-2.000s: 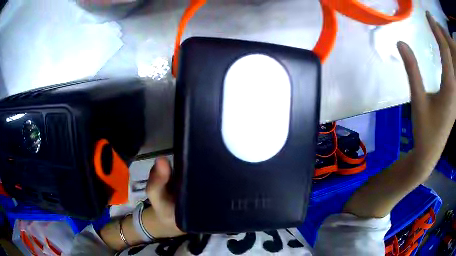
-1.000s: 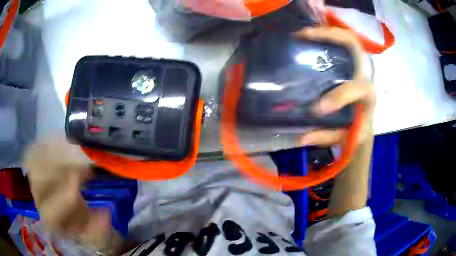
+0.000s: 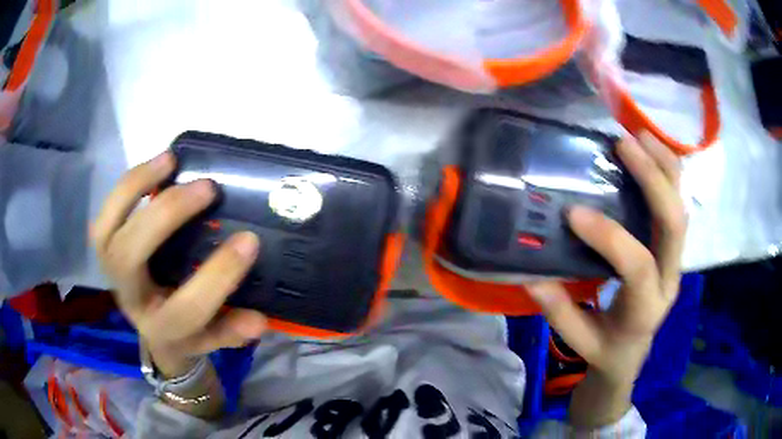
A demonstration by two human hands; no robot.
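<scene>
My left hand (image 3: 180,257) holds a black power bank (image 3: 330,244) by its left end, fingers spread over the glossy port face. An orange strap (image 3: 390,274) runs along its right and lower edges. My right hand (image 3: 630,257) holds a second black power bank (image 3: 502,214) by its right end, its port face also up. Its orange strap (image 3: 476,291) curves round the left and lower side. The two units are side by side with a gap between them. Both are slightly blurred.
A white sheet (image 3: 214,69) lies on the pale table behind the left unit. Bagged units with orange straps (image 3: 536,67) lie at the back. More bagged units (image 3: 43,214) lie at the far left. Blue bins (image 3: 86,353) are below the near edge, left and right.
My left hand has come up from the table's near edge and taken hold of the left unit, which is now tilted and further right. The right unit has moved slightly right and down in view.
</scene>
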